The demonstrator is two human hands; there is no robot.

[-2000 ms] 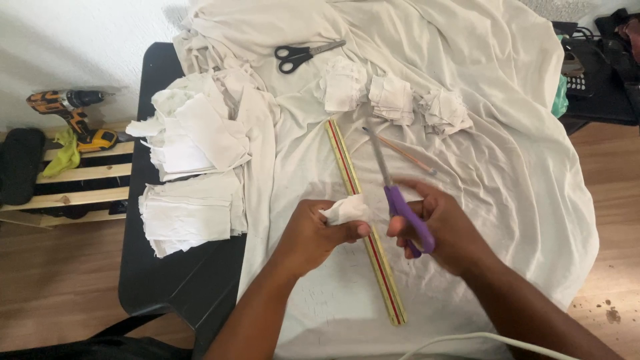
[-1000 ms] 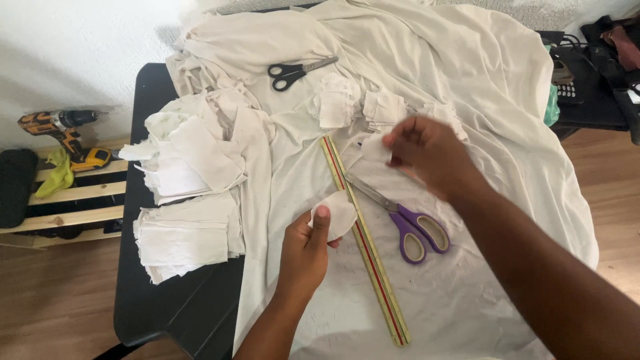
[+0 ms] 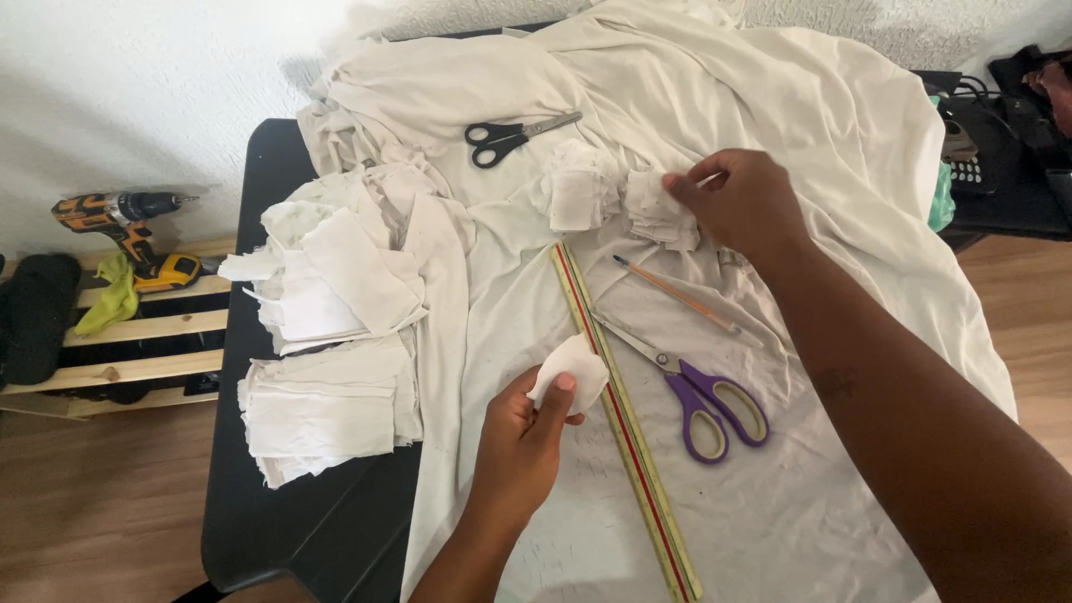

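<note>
My left hand (image 3: 528, 427) holds a small white fabric piece (image 3: 578, 373) between thumb and fingers, over the edge of a yellow scale ruler with a red stripe (image 3: 624, 419). My right hand (image 3: 745, 201) reaches to the middle pile of small cut fabric pieces (image 3: 657, 213), fingertips at its upper edge; whether they pinch a piece cannot be told. Another small pile (image 3: 578, 184) lies left of it, and a third is mostly hidden behind the right hand. Purple-handled scissors (image 3: 708, 402) lie right of the ruler, blades partly apart. An orange pen (image 3: 678, 293) rests above them.
Black-handled scissors (image 3: 511, 138) lie on the rumpled white cloth (image 3: 712, 92) at the back. Larger stacks of white fabric (image 3: 322, 406) sit at the left on the black table (image 3: 285, 519). A cordless drill (image 3: 126, 226) stands on a slatted wooden pallet (image 3: 159, 364). A telephone (image 3: 967, 151) is at right.
Two seconds ago my right hand held the purple scissors; they now lie on the cloth. That hand has moved up to the small piles. My left hand still holds a fabric piece.
</note>
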